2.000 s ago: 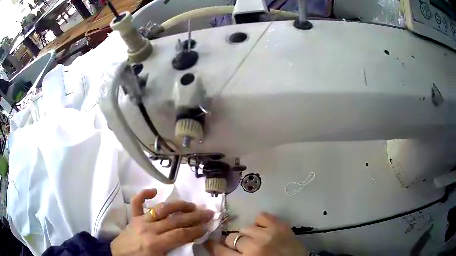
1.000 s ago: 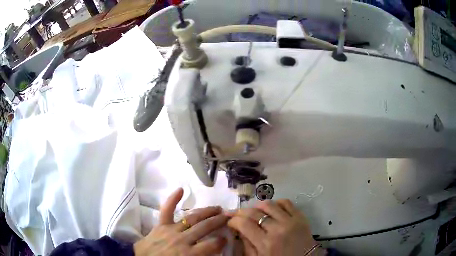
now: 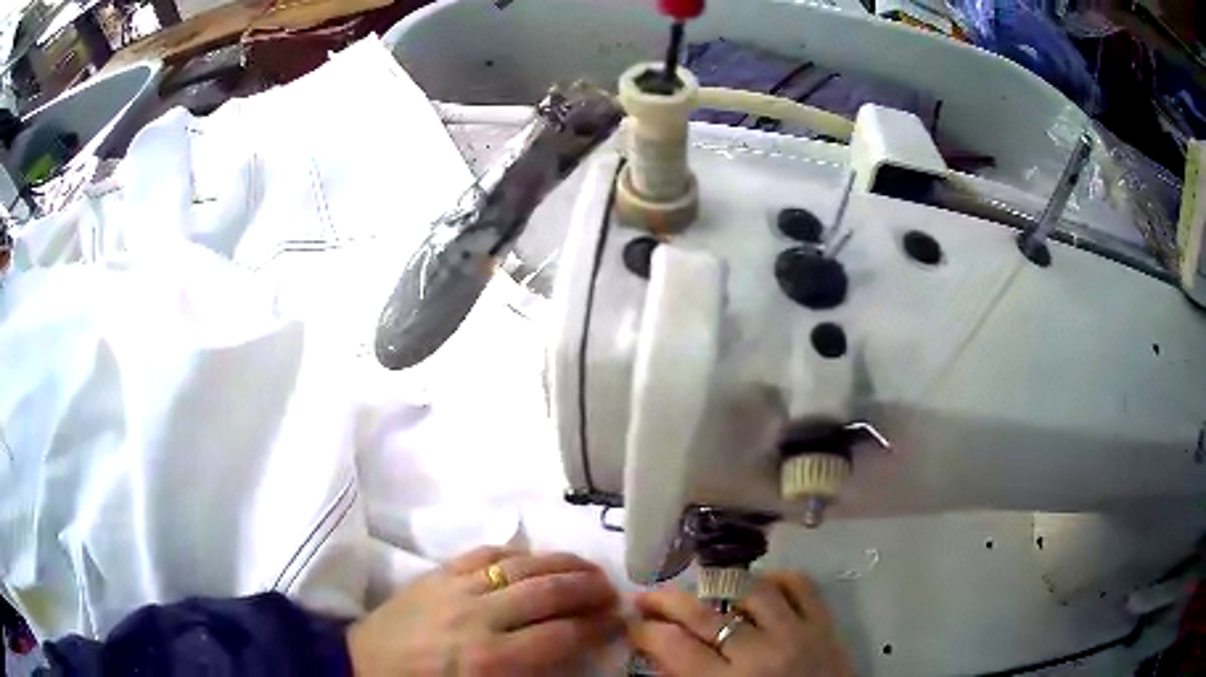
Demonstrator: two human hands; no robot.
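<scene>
The white garment piece (image 3: 172, 384) spreads left of the machine in loose folds, with thin dark double stitch lines. My left hand (image 3: 492, 619), with a yellow ring, lies at its front edge with curled fingers on the cloth. My right hand (image 3: 761, 637), with a silver ring, is curled just below the machine head. The fingertips of both hands nearly meet at the cloth edge, which they mostly cover. The white sewing machine (image 3: 979, 357) stands over them. Its lower ribbed tension knob (image 3: 723, 582) is just above my right fingers. The needle and presser foot are hidden.
A grey lamp-like piece in shiny plastic (image 3: 443, 284) juts out left of the machine head. A pale tub (image 3: 529, 53) with purple cloth stands behind. A loose thread (image 3: 860, 566) lies on the bed at right. A control box is cut off at the right edge.
The view has swung left, so the machine appears farther right and lower. My right hand has moved in beside my left. The left thumb and fingers, spread before, are now closer together.
</scene>
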